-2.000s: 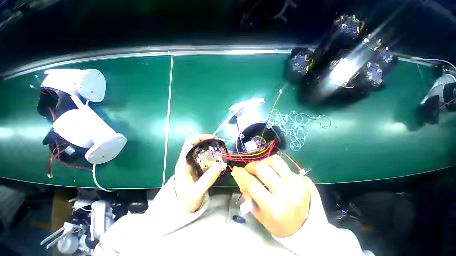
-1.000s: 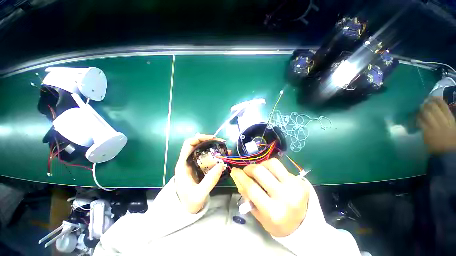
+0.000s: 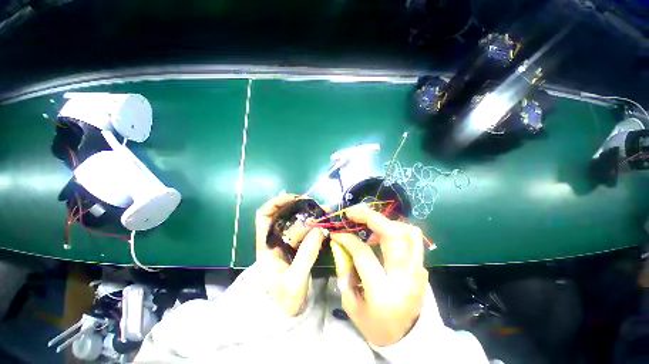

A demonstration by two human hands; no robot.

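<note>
My left hand (image 3: 290, 266) holds the dark round camera module (image 3: 297, 219), its circuit board facing up. My right hand (image 3: 381, 277) is just right of it, with thumb and fingers on the red and yellow wires (image 3: 340, 223) that run between the module and the housing. A yellow patch shows at its lower fingers. The white camera housing (image 3: 351, 169) lies on the green belt behind my hands, its dark open end towards me and partly covered by my right fingers. A thin lead with a small plug (image 3: 432, 246) sticks out right of my hand.
Two white housings (image 3: 128, 181) with red wires lie on the green belt (image 3: 196, 163) at left. A pale tangle of thread (image 3: 421, 186) lies right of the housing. Dark camera modules (image 3: 498, 92) cluster at upper right. Another housing (image 3: 626, 142) is at far right. Jumbled white parts (image 3: 135, 313) are below left.
My right fingers have moved up over the wires and spread them. The white piece at my right palm no longer shows. Another person's hand at far right has left the view.
</note>
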